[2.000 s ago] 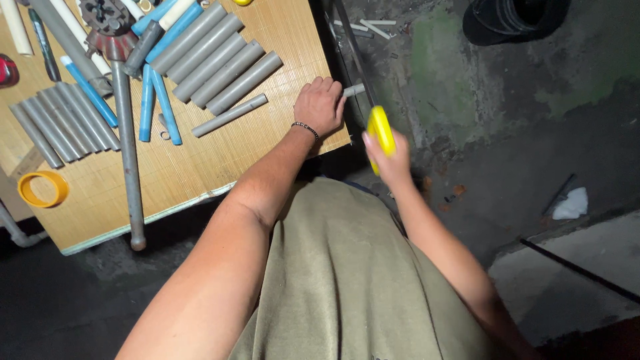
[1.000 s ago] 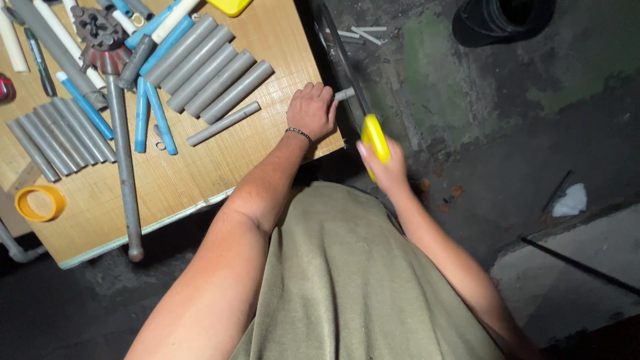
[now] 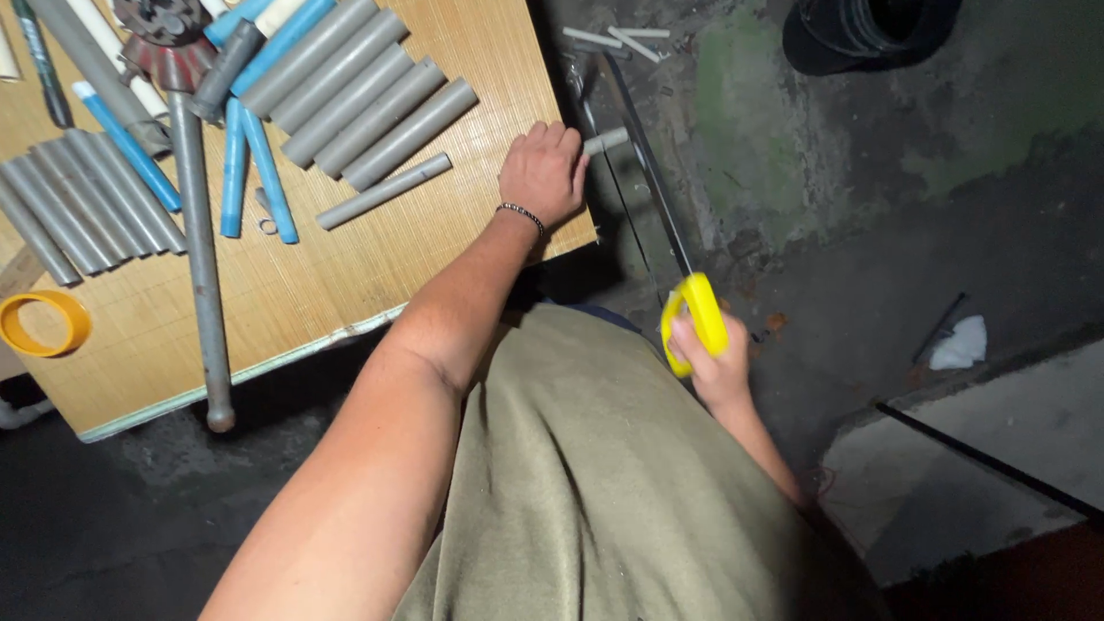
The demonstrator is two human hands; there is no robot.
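My left hand [image 3: 543,172] presses a grey plastic pipe [image 3: 606,141] down at the right edge of the wooden table [image 3: 466,250]; the pipe's end juts out past the edge. My right hand [image 3: 711,349] grips the yellow handle of a hacksaw [image 3: 705,315], whose frame [image 3: 647,155] points up and away, crossing near the pipe's free end. Whether the blade touches the pipe is hard to tell. A short grey pipe [image 3: 384,191] lies left of my left hand, beside a row of thicker grey pipes [image 3: 414,134].
On the table lie a ratchet pipe threader [image 3: 198,259] with its handle over the near edge, blue pipes [image 3: 233,172], thin grey pipes [image 3: 95,207], a marker [image 3: 41,65] and a yellow tape roll [image 3: 45,323]. White offcuts [image 3: 614,39] and a black bucket [image 3: 871,30] are on the floor.
My right hand has drawn the hacksaw back toward my body. My left hand stays on the pipe at the table's edge.
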